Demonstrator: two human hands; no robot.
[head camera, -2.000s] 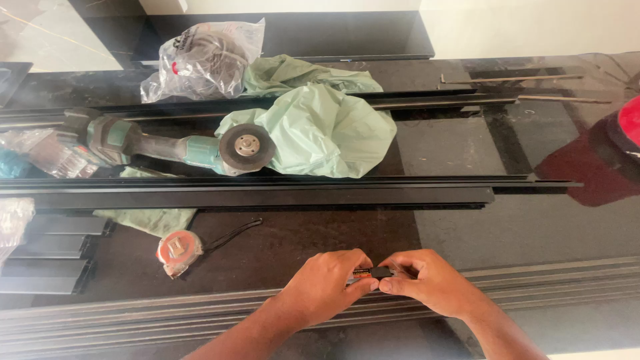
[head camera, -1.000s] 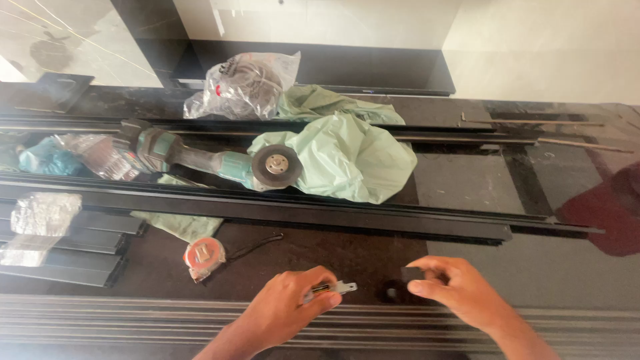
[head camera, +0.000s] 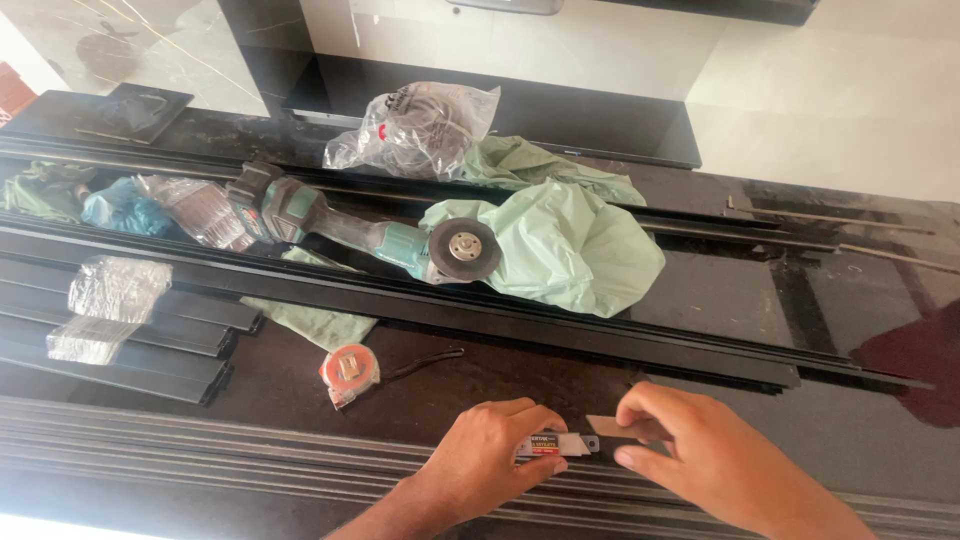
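My left hand (head camera: 499, 450) grips a small flat case of snap-off knife blades (head camera: 559, 444), which bears a printed label; a pale slanted blade end and a tab with a hole show at its right end. My right hand (head camera: 675, 439) is just right of it, with a thin flat brownish piece, perhaps a blade (head camera: 615, 427), between its fingers, its pointed end toward the case. An orange tape measure (head camera: 350, 369) with a black strap lies to the left. Beyond it, a teal and black angle grinder (head camera: 360, 232) rests against a pale green plastic bag (head camera: 574, 251).
Long black metal profiles (head camera: 300, 300) run across the dark glossy surface. Shorter black profiles (head camera: 150, 360) with crumpled clear wrap (head camera: 116, 289) lie at left. More long strips (head camera: 225, 454) pass under my hands. A clear bag (head camera: 427, 131) holding a grey coil sits behind the grinder.
My hands, together two seconds ago, have moved apart. The thin piece now shows in my right hand, and the case is more exposed in my left. The view has shifted.
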